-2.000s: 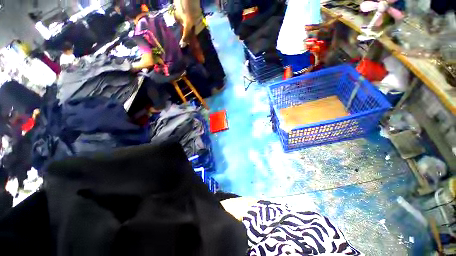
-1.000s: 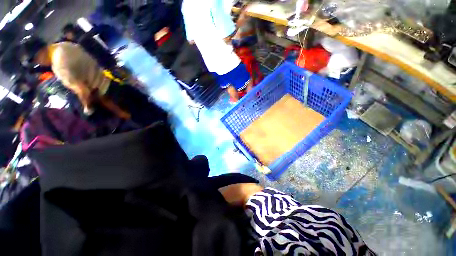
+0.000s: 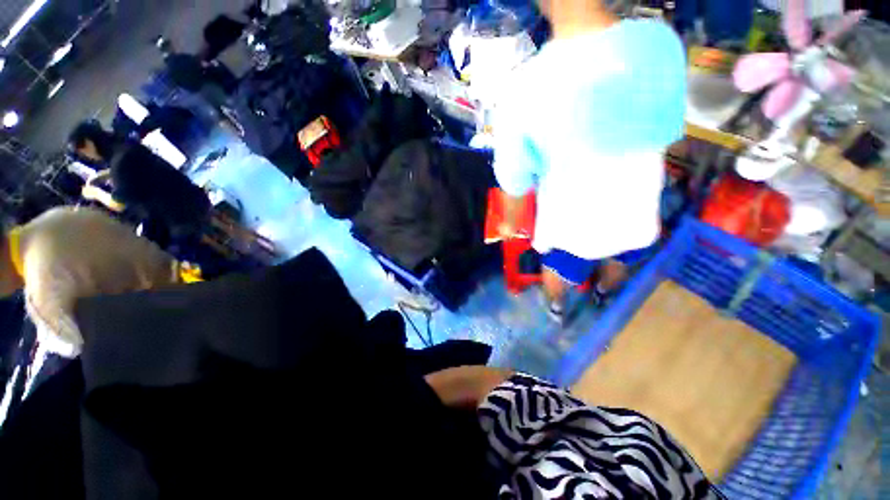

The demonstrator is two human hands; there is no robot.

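Observation:
A large heap of black garments (image 3: 224, 381) fills the lower left of the view, held up close in front of me. My right forearm, in a zebra-print sleeve (image 3: 586, 444), comes in from the bottom. A strip of bare skin at my right hand (image 3: 464, 384) lies against the cloth, and its fingers are hidden by the black fabric. My left hand is not in view.
A blue plastic crate (image 3: 859, 381) with a brown board (image 3: 698, 366) inside stands at the right. A person in a white top (image 3: 615, 127) stands behind it. Dark garments (image 3: 420, 205), a pink fan (image 3: 805, 68) and a worktable (image 3: 717, 135) lie beyond.
The view has swung right and come closer to the person in white. The crate now sits larger at the lower right. The black garments remain held in front of me.

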